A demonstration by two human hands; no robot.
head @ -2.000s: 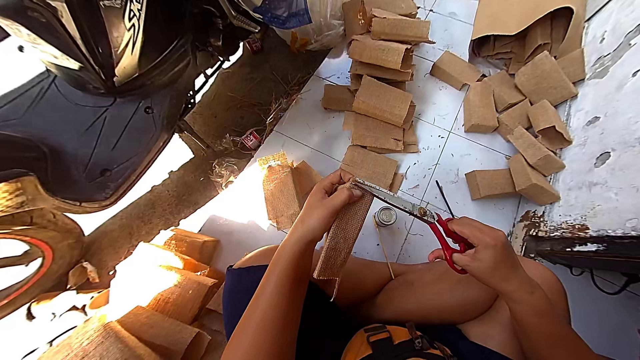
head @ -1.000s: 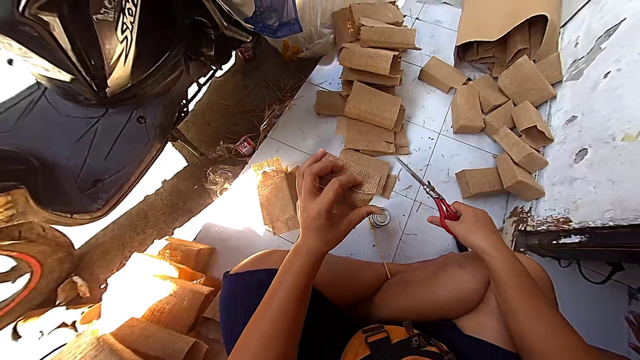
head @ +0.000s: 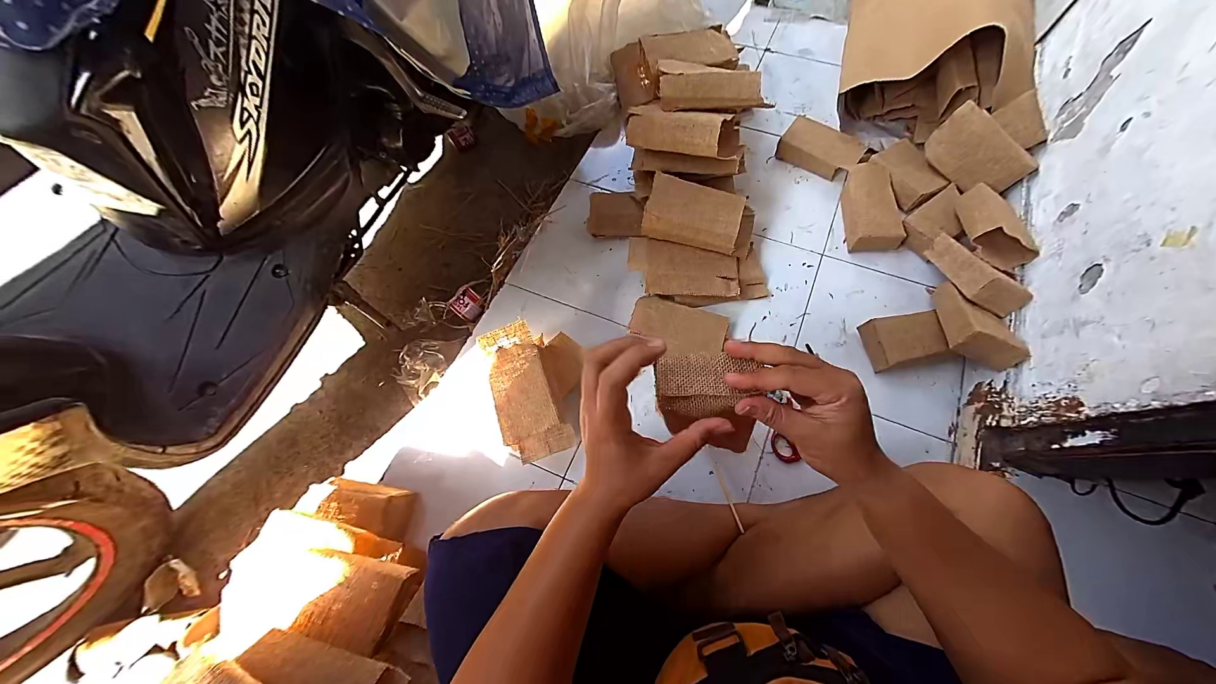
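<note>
A small piece of woven burlap [head: 705, 378] is between my two hands, above the tiled floor. My right hand [head: 817, 408] grips its right edge between thumb and fingers. My left hand [head: 632, 418] is at its left side, thumb and fingers spread, not plainly touching it. Below the burlap shows a brown surface, partly hidden. The red handle of the scissors [head: 785, 447] lies on the floor beside my right hand, the rest mostly covered. Just beyond my hands lies a flat brown burlap piece [head: 679, 323].
Folded burlap pouches [head: 693, 211] form a row ahead. More pouches [head: 978, 147] lie at the right by a large brown bag [head: 936, 38] and a peeling wall [head: 1121, 209]. Two pouches [head: 527, 394] and a sunlit pile [head: 351, 589] are at the left, near a parked scooter [head: 142, 313].
The scissors, held in my right hand before, now lie on the floor. My right hand has moved left to the burlap piece. My left hand has opened out beside it.
</note>
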